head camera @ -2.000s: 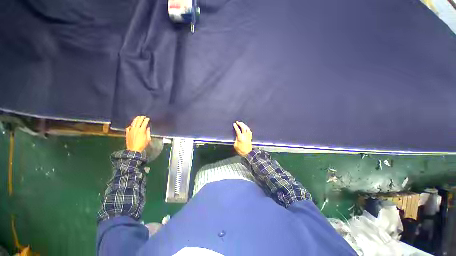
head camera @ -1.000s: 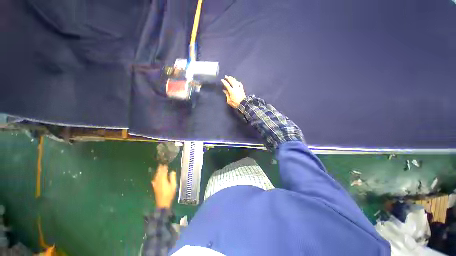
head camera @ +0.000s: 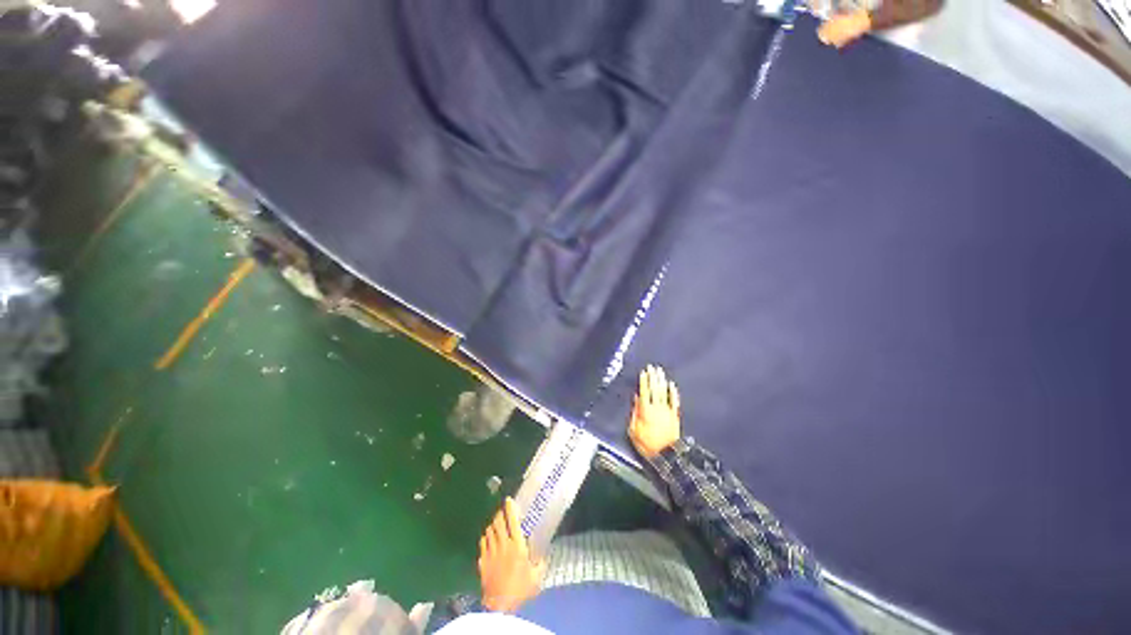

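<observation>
Wide navy cloth (head camera: pixel 868 273) covers the table, bunched in folds left of a pale broken line (head camera: pixel 636 325) that runs across it. A pale metal strip (head camera: pixel 558 478) with ruler-like marks sticks out past the near edge, in line with that line. My left hand (head camera: pixel 509 558) is at the strip's outer end, fingers along its left side; whether it grips is unclear. My right hand (head camera: pixel 655 416) lies flat on the cloth, right of the line, near the edge. A small device (head camera: pixel 779 11), partly cut off, is at the line's far end.
Another person's hand (head camera: pixel 846 27) is at the far edge beside the device. The wooden table edge (head camera: pixel 409 325) runs diagonally at left. The green floor (head camera: pixel 285 422) has yellow lines and scraps. An orange bag-like thing (head camera: pixel 52 533) is at lower left.
The view has turned left. The device has moved from mid-cloth to the far edge, and the pale line now shows. My left hand has moved to the strip; my right hand is nearer the near edge.
</observation>
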